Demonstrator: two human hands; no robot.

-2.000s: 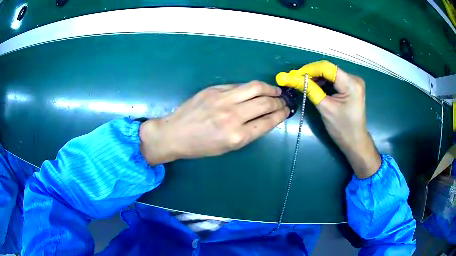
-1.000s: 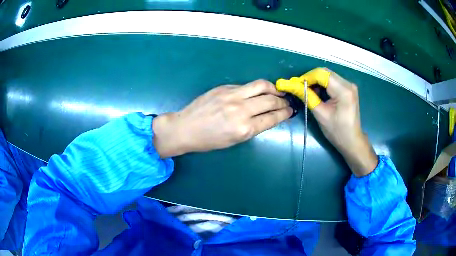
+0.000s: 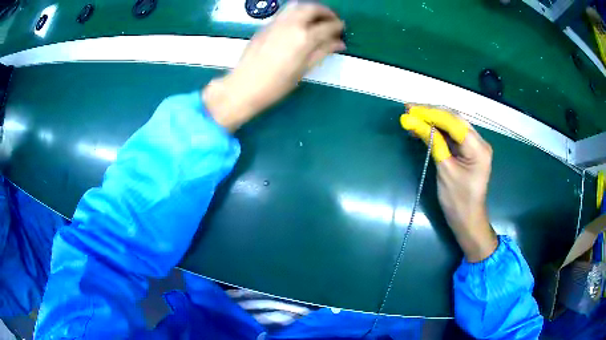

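My left hand is bare and blurred, reached out over the white rail and the green belt. Its fingers are bent, and a dark patch shows beside the fingertips; I cannot tell whether it holds anything. My right hand has yellow coverings on thumb and index finger and pinches a thin metal strand above the dark green tabletop. The strand hangs down over the table's front edge toward my lap. A round black part with a centre opening lies on the belt just left of my left hand.
More black parts, such as one at the right, lie spaced on the green belt behind the white rail. An open cardboard box is at the right edge. Blue clothing of another person shows at the far left.
My left hand has left the spot beside my right hand and moved up over the rail to the belt. The black part between the hands is gone from there. My right hand shifted slightly right.
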